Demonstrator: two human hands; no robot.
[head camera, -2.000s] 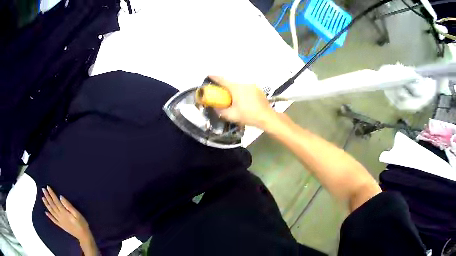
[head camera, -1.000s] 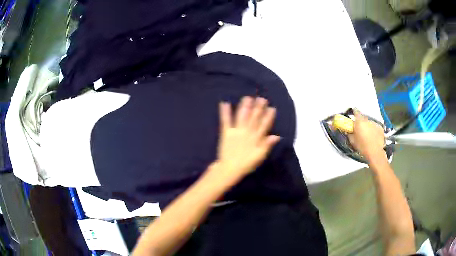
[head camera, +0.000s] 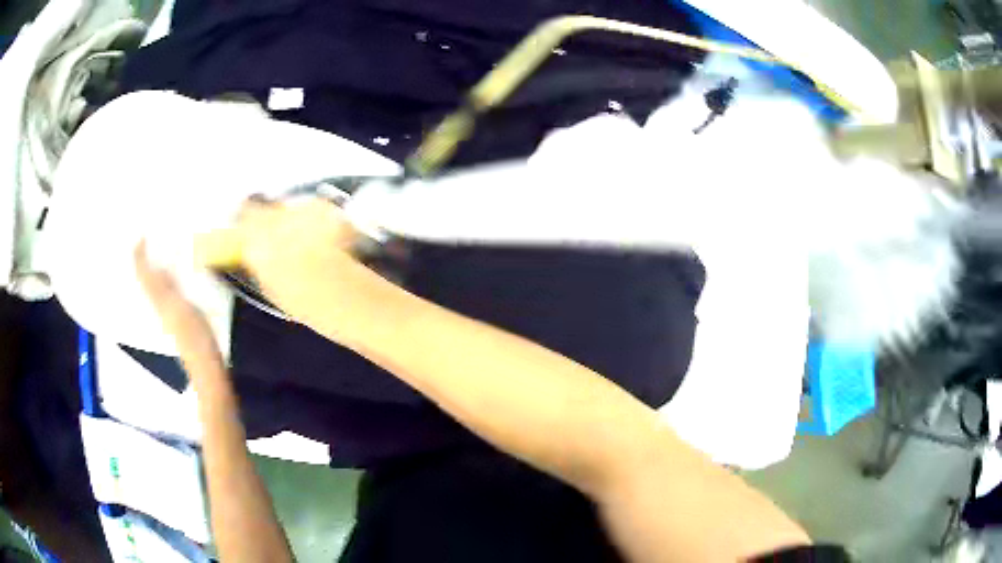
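Observation:
My right hand (head camera: 291, 247) is shut on the yellow handle of the steam iron (head camera: 379, 251), over the left part of the board. Hand and hose hide most of the iron; parts of its dark rim show. My left hand (head camera: 165, 291) is blurred at the left end of the white padded board (head camera: 110, 198), left of the iron; its fingers fade into the white. The dark garment (head camera: 549, 319) lies flat on the board, partly under my right forearm. The thick white hose (head camera: 549, 203) runs right from the iron across the dark cloth.
More dark cloth with a small white label (head camera: 286, 98) is heaped at the far side. Beige-grey cloth (head camera: 71, 94) is bundled at the far left. A thin yellow hose (head camera: 516, 68) arches above the board. A blue stool (head camera: 842, 385) stands at the right.
The iron in my right hand has moved from the board's right end to its left part. My left hand has left the dark garment and moved left. The hose now crosses the board.

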